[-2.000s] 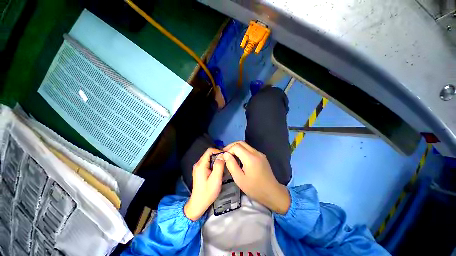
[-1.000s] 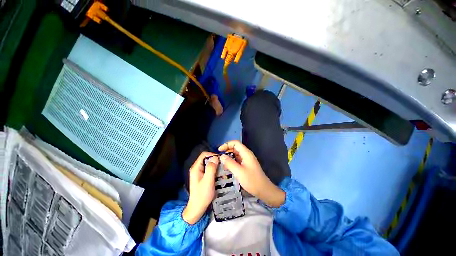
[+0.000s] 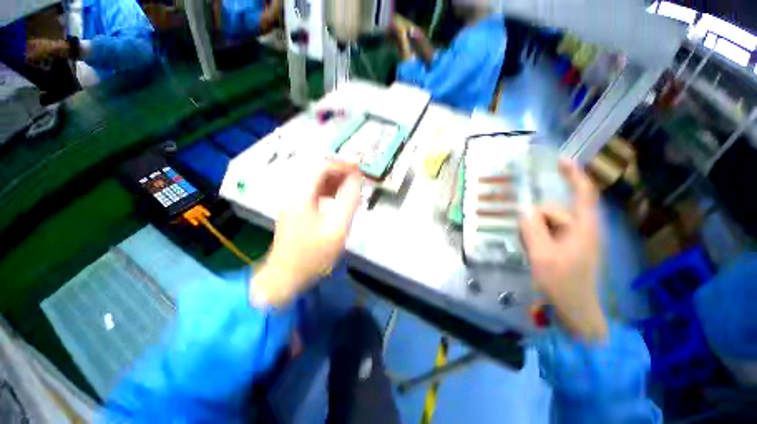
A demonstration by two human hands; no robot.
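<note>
My right hand, blurred, grips the right edge of a phone middle frame, a black-edged plate with slots. The plate is over the right side of the white machine table; orange-brown shows through its slots. Whether it touches the fixture below is unclear. A green edge of that right fixture shows at the plate's left. My left hand is raised over the table's front left, blurred, fingers apart, with nothing visible in it. The left fixture has a green rim around a pale plate.
The white machine table has a yellow lump between the fixtures and a red button at front right. A black pendant and pale blue sheet lie left. People in blue sit beyond.
The view has risen from my lap to the machine table. My hands have parted; the plate has gone from both hands over my lap to my right hand over the table's right side.
</note>
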